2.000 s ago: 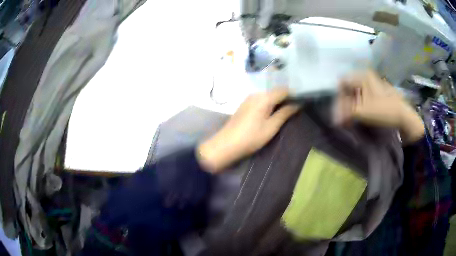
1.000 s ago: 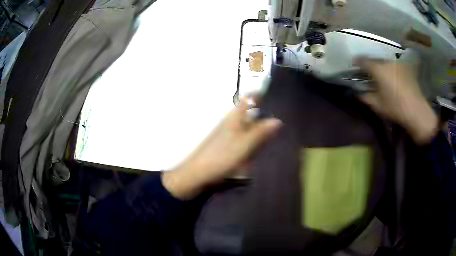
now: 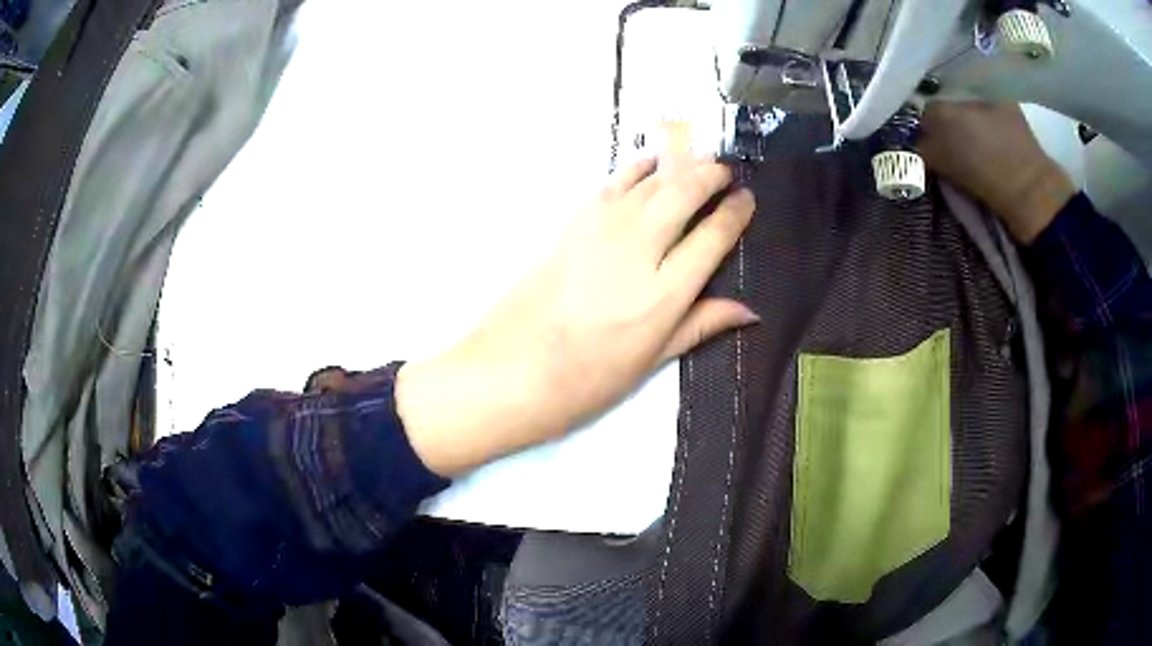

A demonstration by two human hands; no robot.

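Note:
The dark brown twill panel (image 3: pixel 872 278) runs from under the presser foot (image 3: pixel 754 130) down towards the lap, with light stitch lines along its left edge. A lime-green patch (image 3: pixel 872 467) lies on it. My left hand (image 3: pixel 619 278) rests flat with fingers spread, its fingertips on the panel's left edge just below the foot. My right hand (image 3: pixel 992 158) is on the cloth behind the machine head; its fingers are hidden, so its grip cannot be told.
The white sewing machine (image 3: pixel 1074 63) with a ribbed knob (image 3: pixel 900 174) stands at top right. Grey garments with a brown band (image 3: pixel 164 152) hang along the left side. The white table (image 3: pixel 379 189) lies between; grey cloth (image 3: pixel 575 593) shows at the bottom.
The brown panel has straightened, its edge now lying under the presser foot. My left hand has moved up beside the foot and flattened. My right hand has moved behind the machine head.

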